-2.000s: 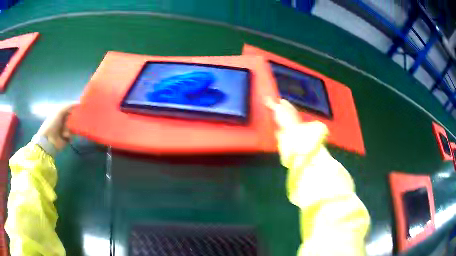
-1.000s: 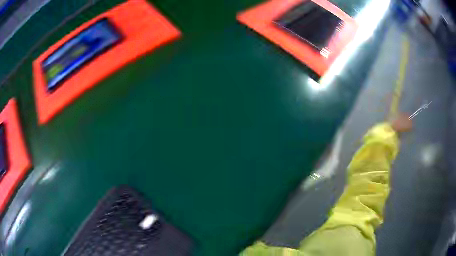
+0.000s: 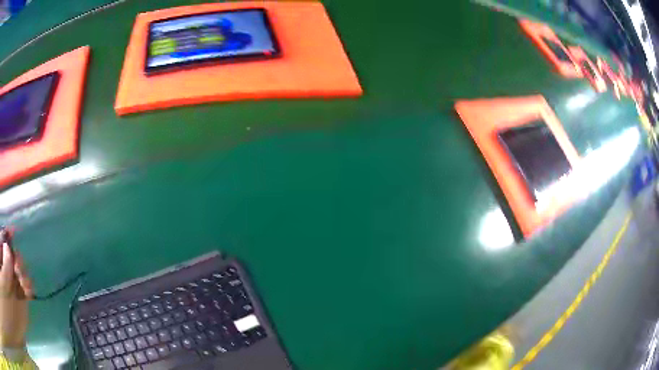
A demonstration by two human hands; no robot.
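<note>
A black detachable keyboard (image 3: 170, 318) lies on the green bench at the lower left, its near part cut off by the bottom edge. It has a small white label at its right side, and no tablet is on it. A thin black cable (image 3: 72, 307) runs left of it, toward my left hand. My left hand (image 3: 14, 282) is at the left edge, partly cut off, left of the keyboard; what its fingers hold cannot be made out. Only a yellow sleeve (image 3: 488, 353) shows of my right arm at the bottom edge; no clear hand shows there.
A lit tablet (image 3: 209, 40) lies on an orange foam pad (image 3: 303, 72) at the top. Another tablet on a pad (image 3: 69, 137) is at the left. A dark tablet (image 3: 538, 155) lies on a pad (image 3: 480, 119) at the right. More pads are far right, beyond them a grey floor with a yellow line.
The view has swung back left and the keyboard shows more fully. My left hand has come into view at the left edge. My right arm, outstretched over the floor earlier, has dropped to the bottom edge.
</note>
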